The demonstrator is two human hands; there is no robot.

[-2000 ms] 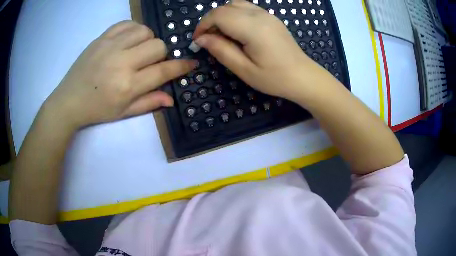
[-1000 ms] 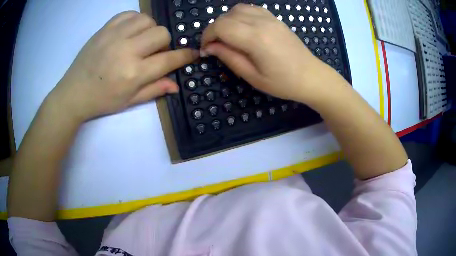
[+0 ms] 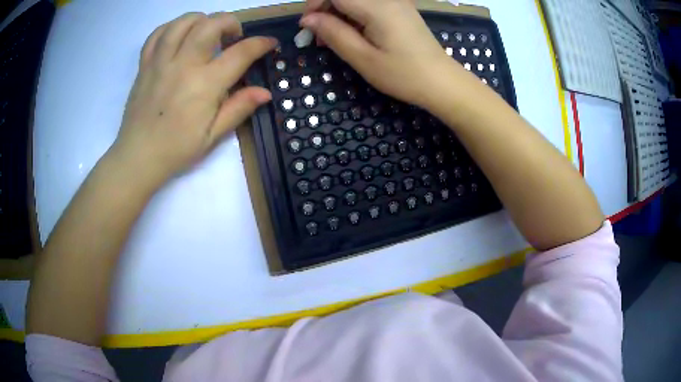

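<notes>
The near black blister tray (image 3: 358,242) lies in front of me, with rows of small round seated parts (image 3: 309,101), some bright white, some grey. My right hand (image 3: 373,48) pinches a small pale cylindrical part (image 3: 303,37) between thumb and fingertip, above the tray's upper left corner. My left hand (image 3: 175,89) is at the tray's left edge, index finger and thumb apart, with nothing seen between them. My right hand and forearm hide part of the tray's upper middle.
Brown cardboard (image 3: 257,201) shows around the near tray. A dark side tray (image 3: 16,142) stands at the far left. Pale slotted trays (image 3: 646,134) lie at the right. Yellow tape (image 3: 313,315) runs along the table's front edge, red tape (image 3: 578,134) at the right.
The tray appears lower in view. Both hands are now at its upper left rows. The left index finger has moved away from the right fingertips, and the pale part shows clearly again.
</notes>
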